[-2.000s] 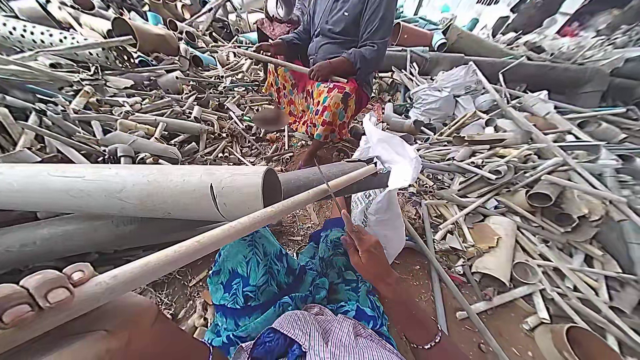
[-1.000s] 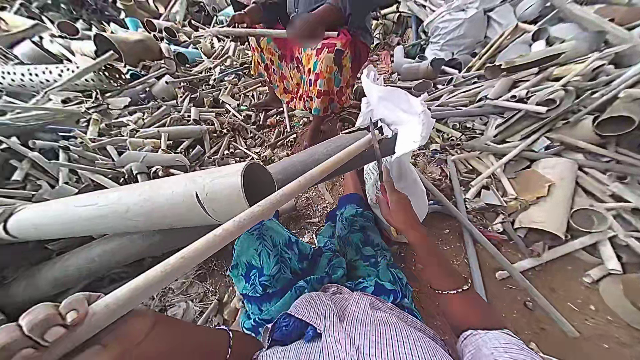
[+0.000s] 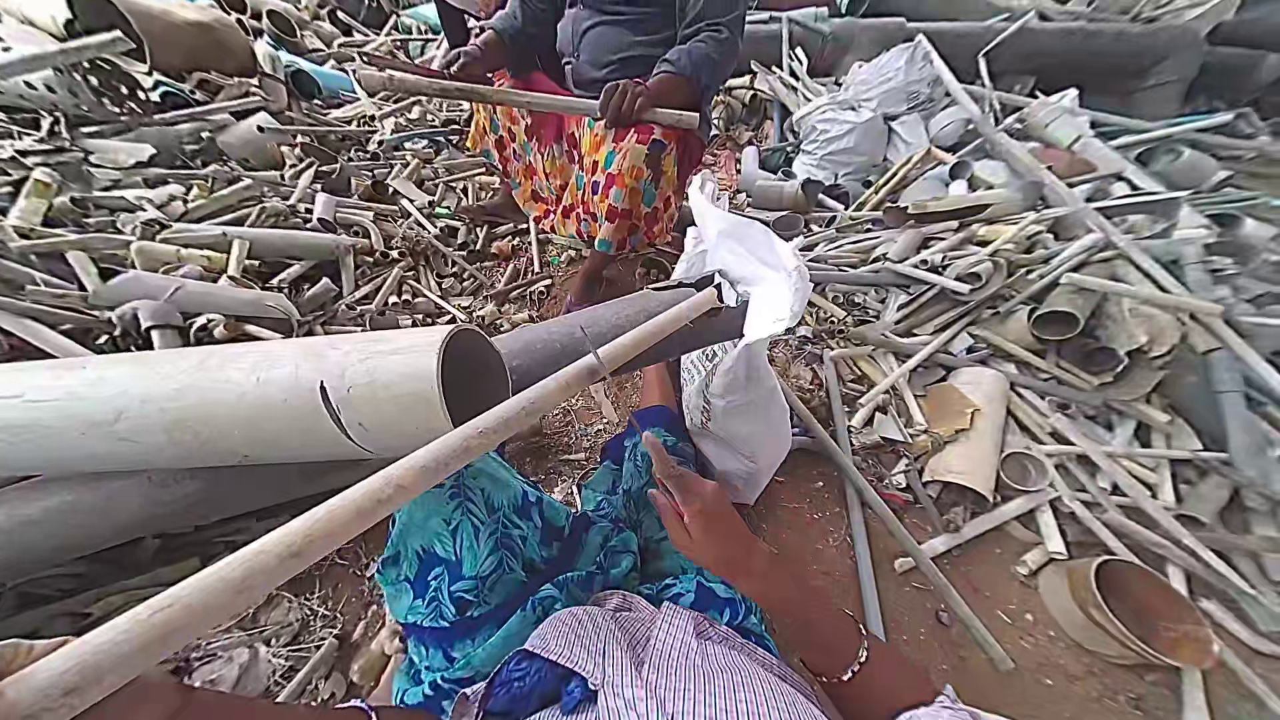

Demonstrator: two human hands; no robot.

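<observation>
A long pale plastic pipe (image 3: 390, 495) runs diagonally from the lower left corner up to the centre. At that lower left edge my left hand (image 3: 32, 655) shows only in part, against the pipe; its grip is mostly out of frame. My right hand (image 3: 690, 505) is closed around the handle of a thin blade (image 3: 597, 352), whose upper part crosses the pipe short of its far end. Under that far end lies a dark grey pipe (image 3: 590, 330), beside the open mouth of a wide pale pipe (image 3: 230, 395). A white woven sack (image 3: 745, 400) stands just beyond my right hand.
Another person (image 3: 620, 90) faces me, holding a pale pipe (image 3: 530, 98) across the lap. Heaps of scrap pipe (image 3: 250, 240) spread on the left and more pieces (image 3: 975, 430) on the right. A thin grey pipe (image 3: 900, 535) lies on the soil beside my right arm.
The blade has moved back along the pipe, away from its far end, where it was one second ago. The other person's pipe is still held across the lap. The view has shifted.
</observation>
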